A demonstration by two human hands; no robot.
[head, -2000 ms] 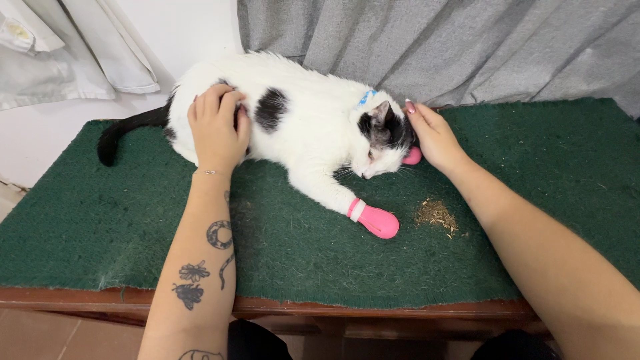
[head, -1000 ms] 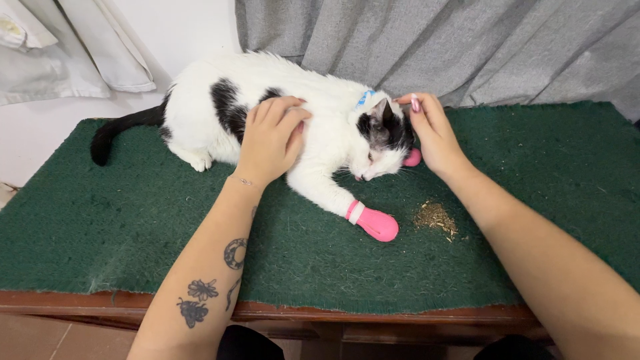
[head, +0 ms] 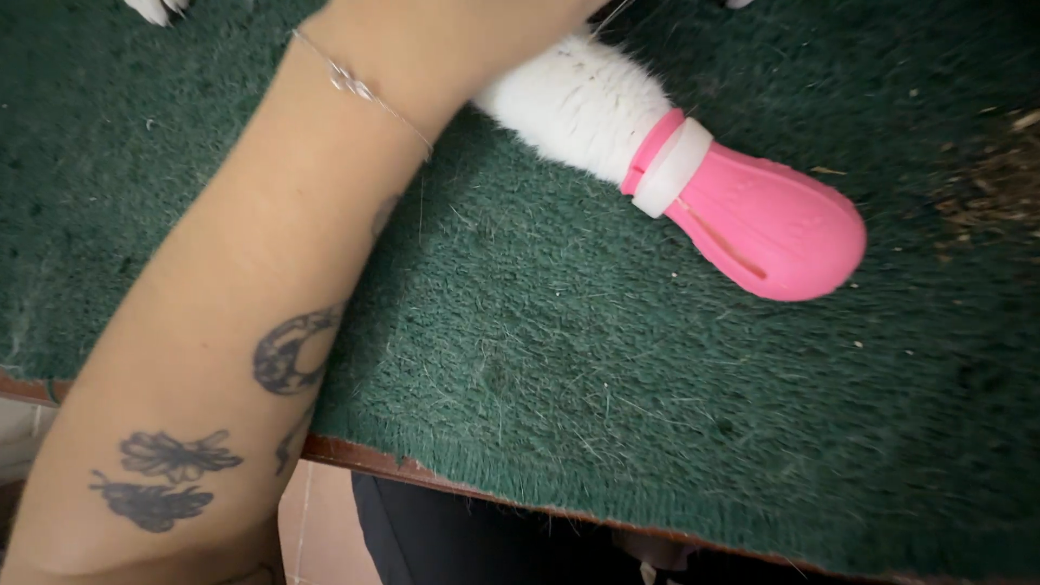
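Observation:
A white cat's foreleg (head: 589,106) reaches down across the green carpet (head: 520,341). On its paw sits a pink rubber boot (head: 772,219), fastened by a white strap (head: 673,168) near the boot's cuff. My left forearm, tattooed and wearing a thin bracelet (head: 351,81), comes up from the lower left. The back of my left hand (head: 504,24) shows at the top edge, over the upper part of the foreleg; its fingers are cut off by the frame. My right hand is out of view. Another white paw (head: 158,8) shows at the top left.
Dried brown plant bits (head: 1003,179) lie on the carpet at the right, beside the boot. The carpet ends at a brown wooden edge (head: 357,459). Below that are dark-clothed legs (head: 455,536) and a tiled floor (head: 313,520).
The view has come much closer and lower. My left hand has moved from the cat's side towards its front, over the foreleg. My right hand, earlier at the cat's head, has left the view.

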